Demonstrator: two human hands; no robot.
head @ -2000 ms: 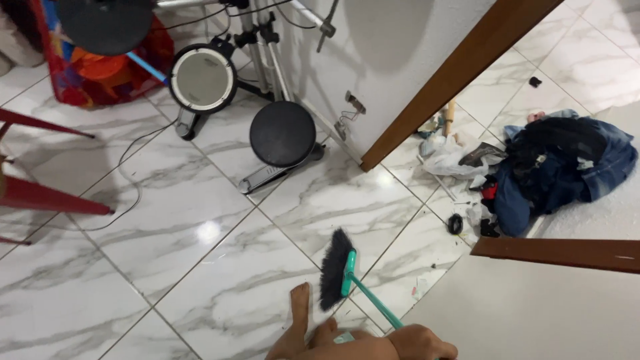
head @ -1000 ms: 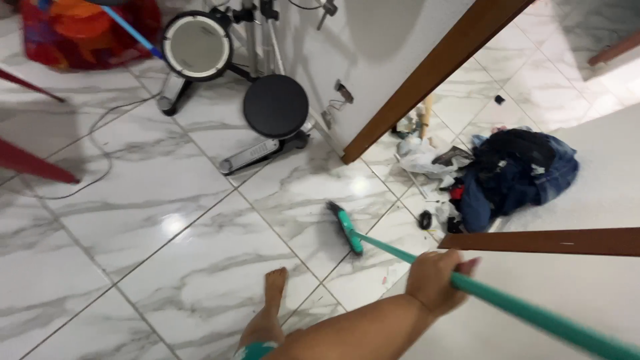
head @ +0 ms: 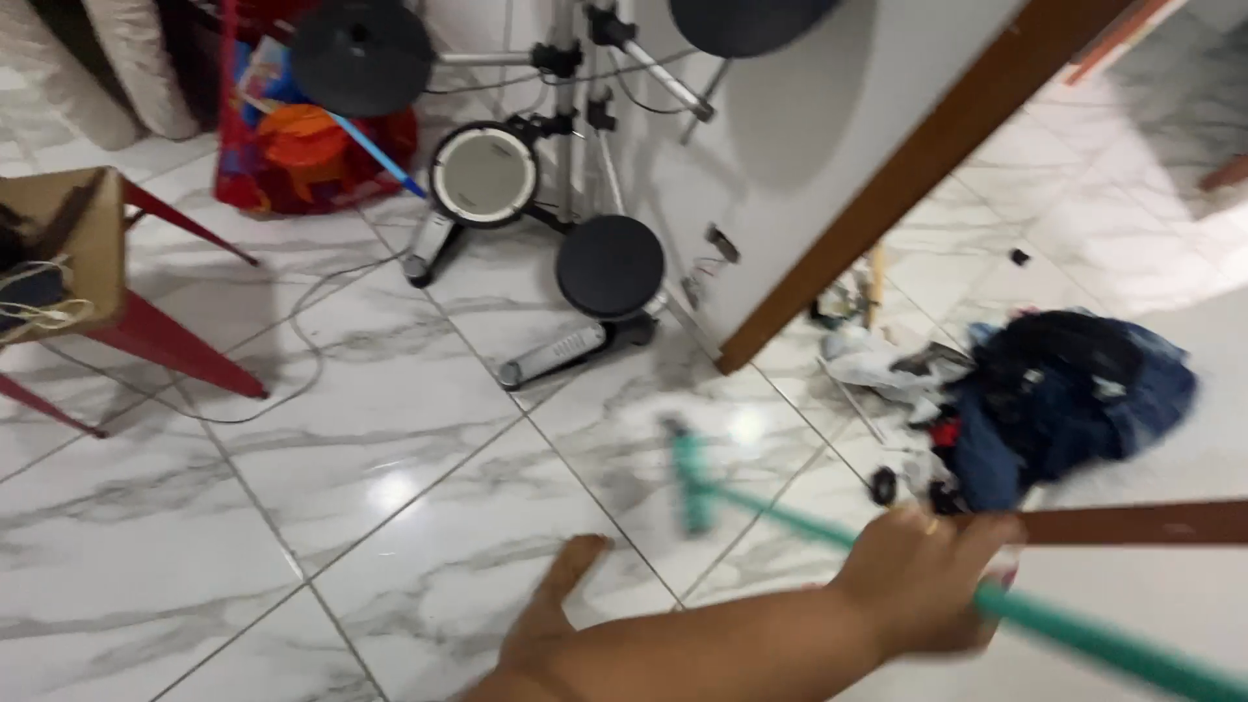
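My left hand (head: 926, 585) is closed around the green handle (head: 1102, 639) of a broom, its forearm stretched across from the bottom edge. The handle slants up and left to the blurred green broom head (head: 690, 478), low over the marble-patterned floor tiles. Dark bristles hardly show. My bare foot (head: 575, 570) is left of the forearm, below the broom head. My right hand is out of view. Right of the broom head, beyond the door frame's foot, lie dark blue clothes (head: 1063, 409) and a whitish plastic bag (head: 868, 361) with small debris.
An electronic drum kit with a round grey pad (head: 485, 174) and a black pedal pad (head: 610, 265) stands along the white wall. A wooden door frame (head: 877, 195) edges the doorway. At left are a red-legged stool (head: 166, 341), a loose cable (head: 314, 341) and a red toy bag (head: 390, 146).
Since two seconds ago, my left hand has moved right, with more of the handle showing. The broom head has turned, and its wide dark bristles no longer show plainly.
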